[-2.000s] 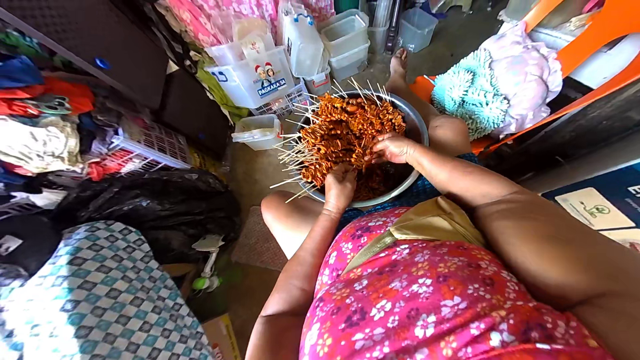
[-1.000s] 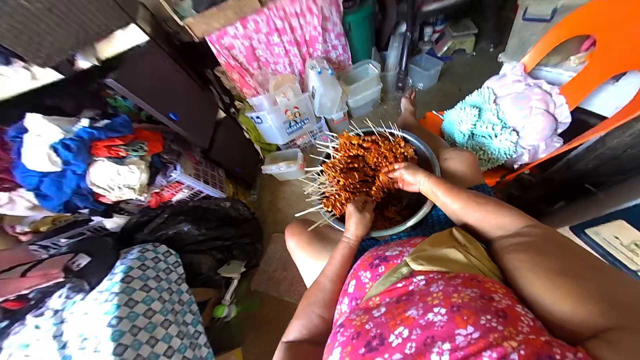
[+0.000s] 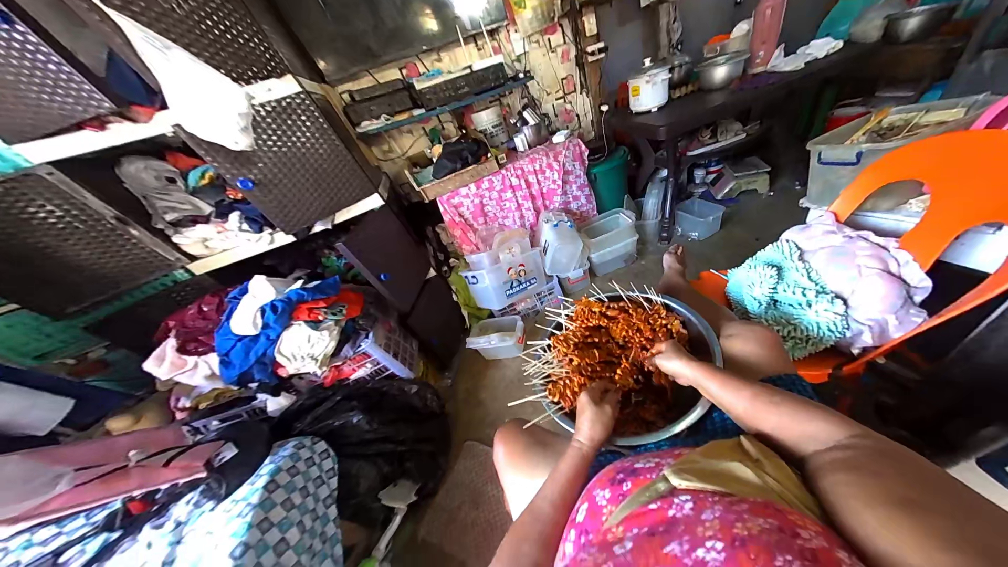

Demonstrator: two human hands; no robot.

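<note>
Between my legs rests a round metal basin (image 3: 713, 346), heaped with skewered meat pieces (image 3: 610, 335) in red-orange sauce. Pale bamboo sticks (image 3: 543, 368) poke out over its left and far rims. My left hand (image 3: 598, 400) is at the near left of the pile, its fingers bent down against the meat. On the right side of the pile, my right hand (image 3: 669, 361) has its fingertips drawn together at the meat. What lies between the fingers of either hand is too small to make out.
Beyond the basin stand clear plastic containers (image 3: 610, 236) and an open plastic tub (image 3: 496, 337). An orange plastic chair (image 3: 957, 197) with a mint shaggy cloth (image 3: 787, 295) is at right. At left lie a black plastic bag (image 3: 378, 441) and piled clothes (image 3: 260, 331).
The view has swung up and left, bringing the shelves and far table into sight. Both hands stay at the skewered meat in the basin.
</note>
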